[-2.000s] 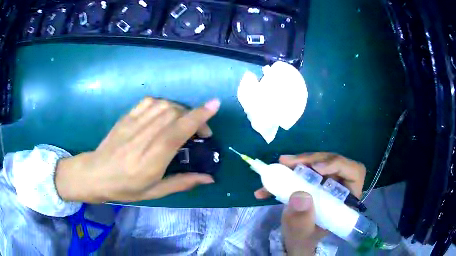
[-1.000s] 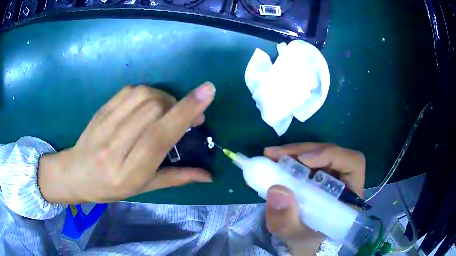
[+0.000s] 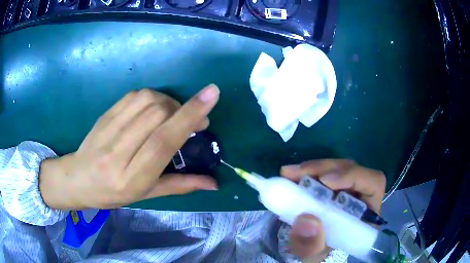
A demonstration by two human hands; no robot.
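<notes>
A round black speaker unit (image 3: 201, 153) lies on the green bench, partly hidden under my left hand (image 3: 131, 149). My left thumb and fingers hold it at its sides. White glue (image 3: 215, 147) shows at its right rim, and a white rectangle mark at its left. My right hand (image 3: 330, 205) holds the white-filled glue syringe (image 3: 319, 218) like a pen. The thin needle (image 3: 231, 165) with its yellow-green hub points at the unit's right edge, its tip just below the glue; I cannot tell if it touches.
A crumpled white cloth (image 3: 296, 90) lies on the bench beyond the syringe. A black blister tray (image 3: 221, 21) with discs runs along the far side. Black trays (image 3: 456, 128) stand at the right. A clear hose (image 3: 417, 149) curves at the right. A blue object (image 3: 85, 227) is at lower left.
The view has shifted since the first frame. The needle tip came to the glue at the unit's rim, then moved slightly down and right. My left hand keeps its hold.
</notes>
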